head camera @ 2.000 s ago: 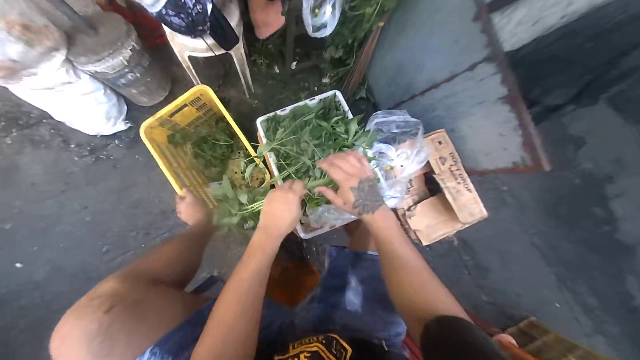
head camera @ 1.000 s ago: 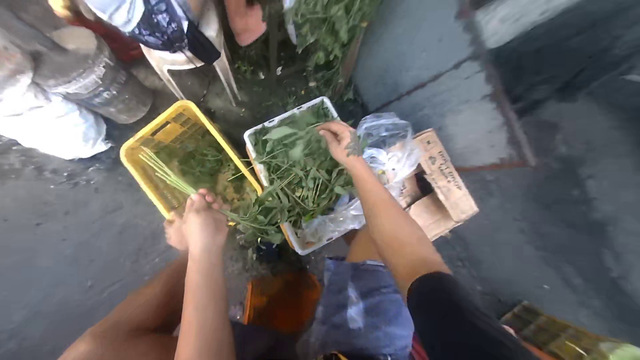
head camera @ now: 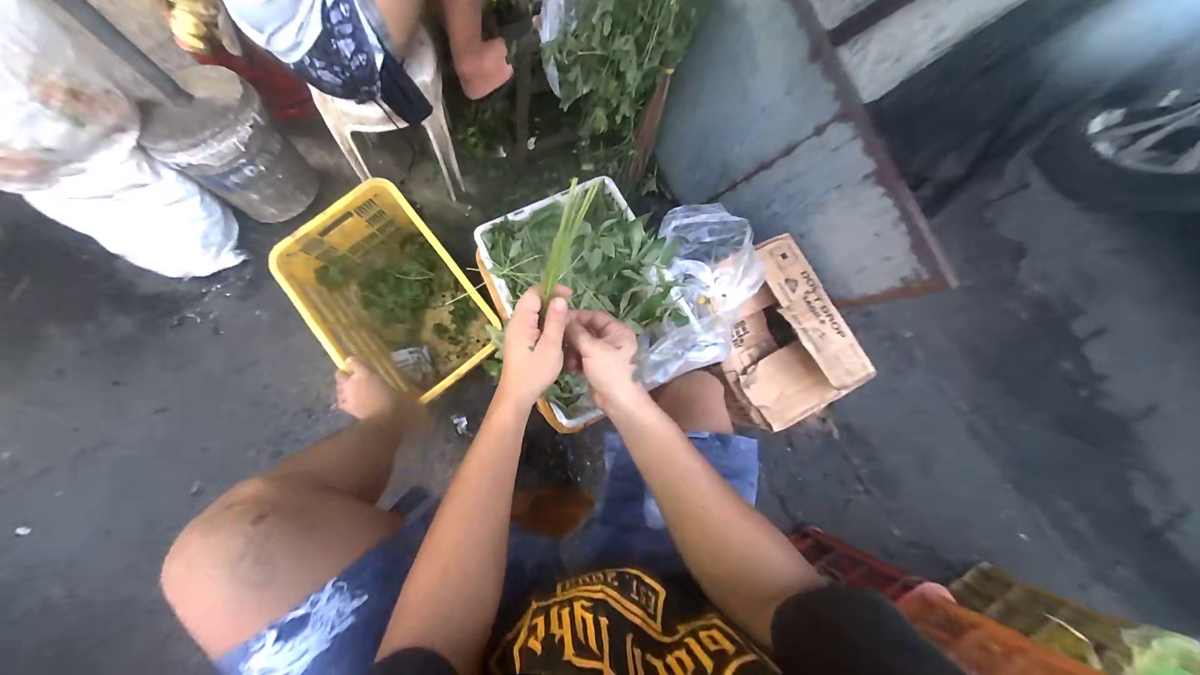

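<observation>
My left hand [head camera: 532, 345] is closed around a bunch of green stems [head camera: 566, 246], whose ends point away from me over the white crate. My right hand [head camera: 603, 352] is right beside it, fingers bent near the lower part of the bunch; whether they grip anything is unclear. Beneath and beyond both hands, the white plastic crate [head camera: 614, 195] is heaped with leafy green stalks [head camera: 609, 258]. At its left stands a yellow plastic crate [head camera: 281, 281] with some greens [head camera: 398, 286] at the bottom. A clear plastic bag [head camera: 710, 246] lies against the white crate's right side.
An open cardboard box [head camera: 797, 384] sits right of the bag. A person's leg [head camera: 478, 56] and a white plastic chair [head camera: 375, 117] are at the top. Further left stand a grey bucket [head camera: 234, 150] and white sacks [head camera: 155, 220]. A metal panel [head camera: 797, 187] lies at the upper right.
My left hand has moved right, from the yellow crate's edge to over the white crate, with the stems in it. My right hand has come back from the heaped greens to beside my left.
</observation>
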